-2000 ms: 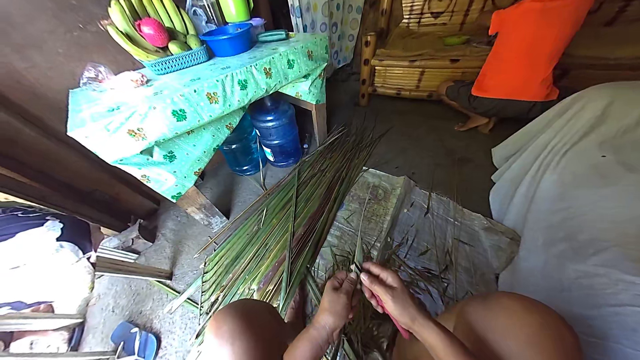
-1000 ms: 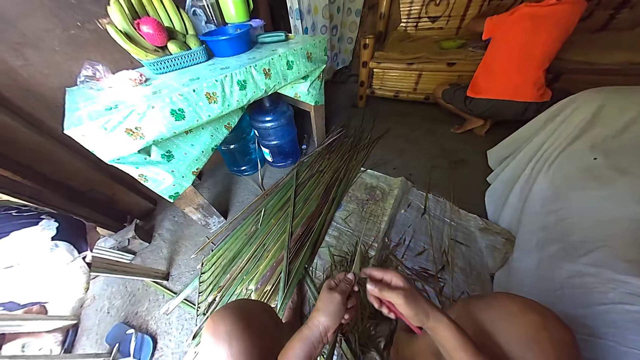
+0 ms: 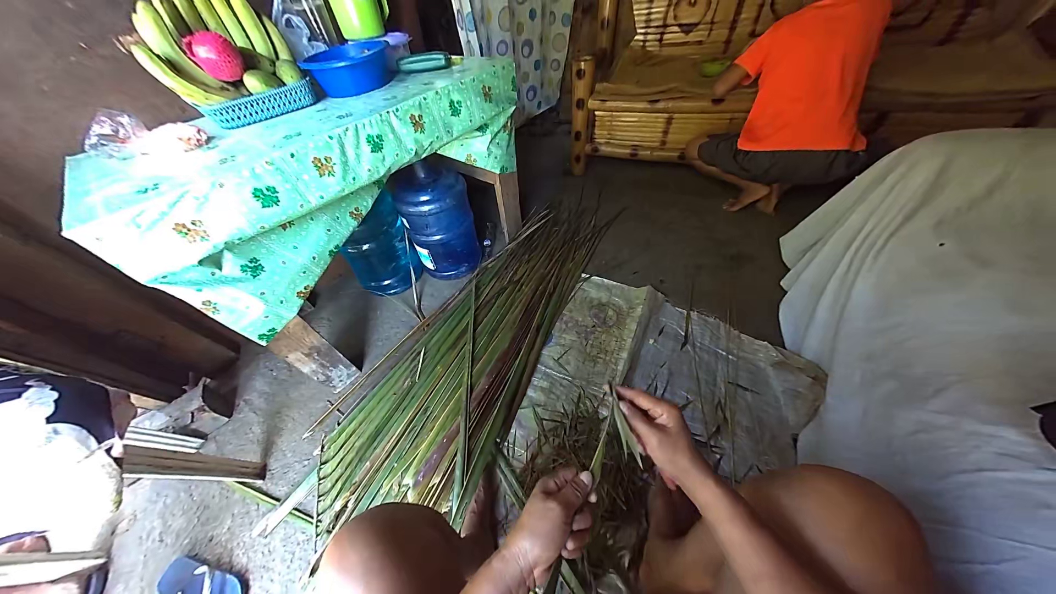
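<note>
My left hand is closed around a narrow green palm leaf strip between my knees. Slightly higher and to the right, my right hand pinches a folded leaf piece between thumb and fingers. Something red shows in part beneath the right palm; most of it is hidden. Below both hands lies a heap of dark leaf scraps. A large sheaf of long green and brown palm leaves fans out to the left of the hands.
A flattened sack-like sheet lies under the scraps. At the upper left stands a table with a green floral cloth, blue water jugs beneath. A white cloth drapes at right. A person in orange squats by a bamboo bench.
My hands were close together in the earlier frames; now the right hand is farther up and apart from the left, with the leaf piece spread out between them.
</note>
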